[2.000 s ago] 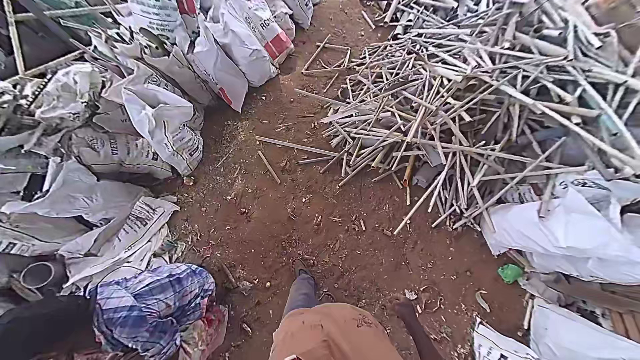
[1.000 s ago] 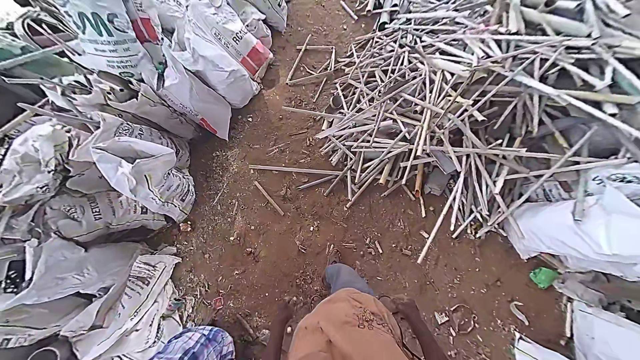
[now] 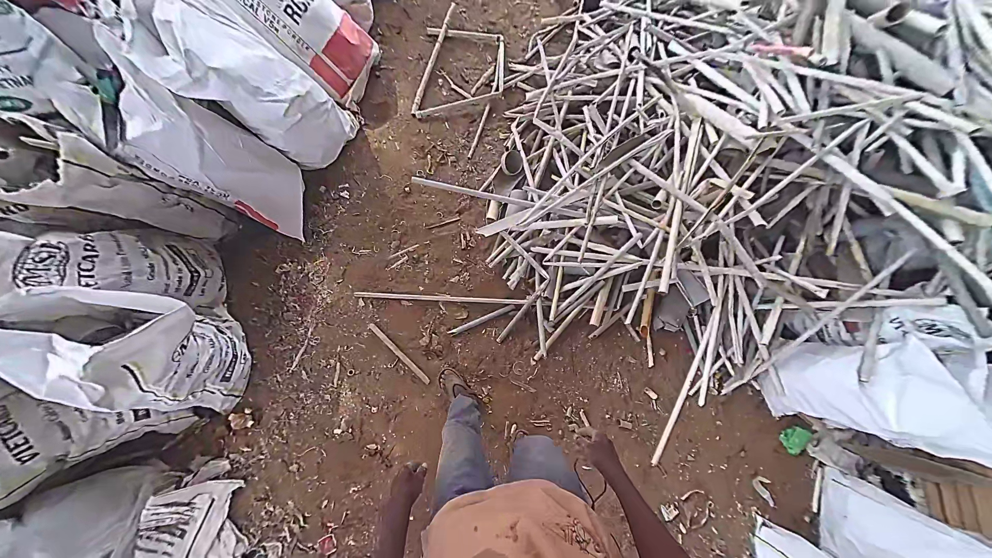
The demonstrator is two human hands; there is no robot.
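My left hand hangs beside my left thigh with its fingers curled; nothing can be made out in it. My right hand is in front of my right thigh, over the brown soil, its grip too small to read. A thin dark cord loops near my right wrist. Ahead and to the right lies a large heap of pale pipes and strips, apart from both hands. One loose long strip and a short stick lie on the ground ahead of my feet.
Filled white woven sacks line the left side, several bearing print. More white sacks lie at the right beside a green scrap. Between the sacks and the heap runs a strip of bare soil with small debris. Long thin pieces lie farther ahead.
The view has moved forward along the soil strip. Both forearms now show more fully beside my body. The blue checked cloth at the lower left has left the view.
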